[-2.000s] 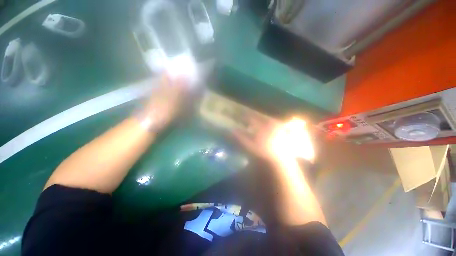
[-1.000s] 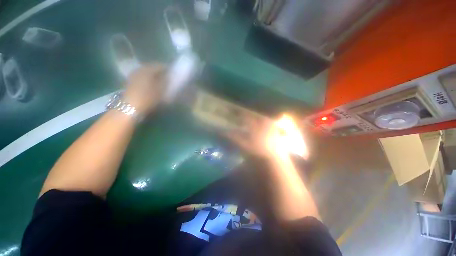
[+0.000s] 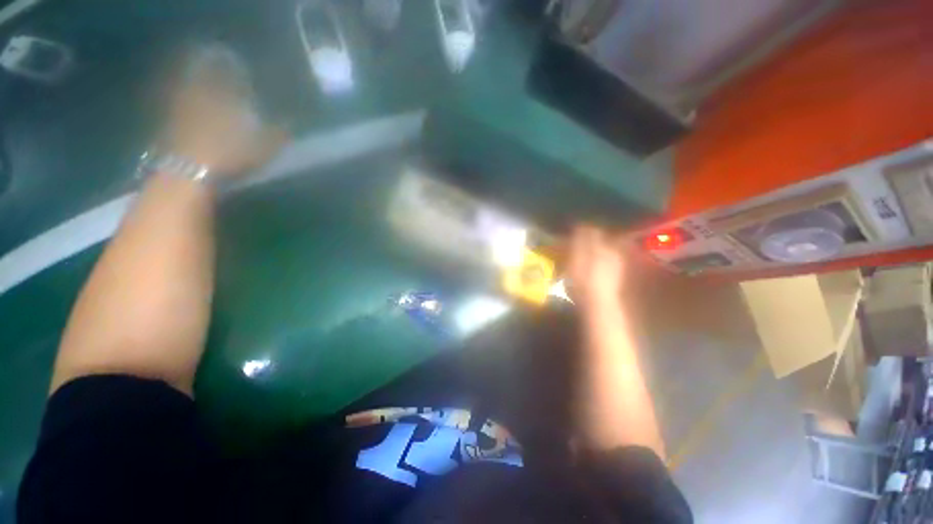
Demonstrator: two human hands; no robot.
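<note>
My left hand [image 3: 210,123] is blurred, stretched out over the green bench at the upper left. A faint pale shape shows at its fingertips; I cannot tell if it is held. My right hand [image 3: 598,264] is blurred, just right of the yellow button box [image 3: 530,276]; its fingers are unclear. A pale, blurred fixture [image 3: 440,217] lies left of the box, with a bright white patch at its right end. I cannot tell if a housing sits in it. White housings [image 3: 329,68] lie on the green surface, another [image 3: 457,43] to their right and one [image 3: 36,56] far left.
A green machine base [image 3: 542,154] and dark block edge [image 3: 609,97] stand beyond the fixture. The orange machine cover [image 3: 798,102] is at the upper right, with a lit red light on its panel [image 3: 716,246]. An open carton [image 3: 793,322] stands below it at right.
My left hand has moved left and away from the housings near the fixture. My right hand has shifted right, off the glaring button box, whose yellow body now shows.
</note>
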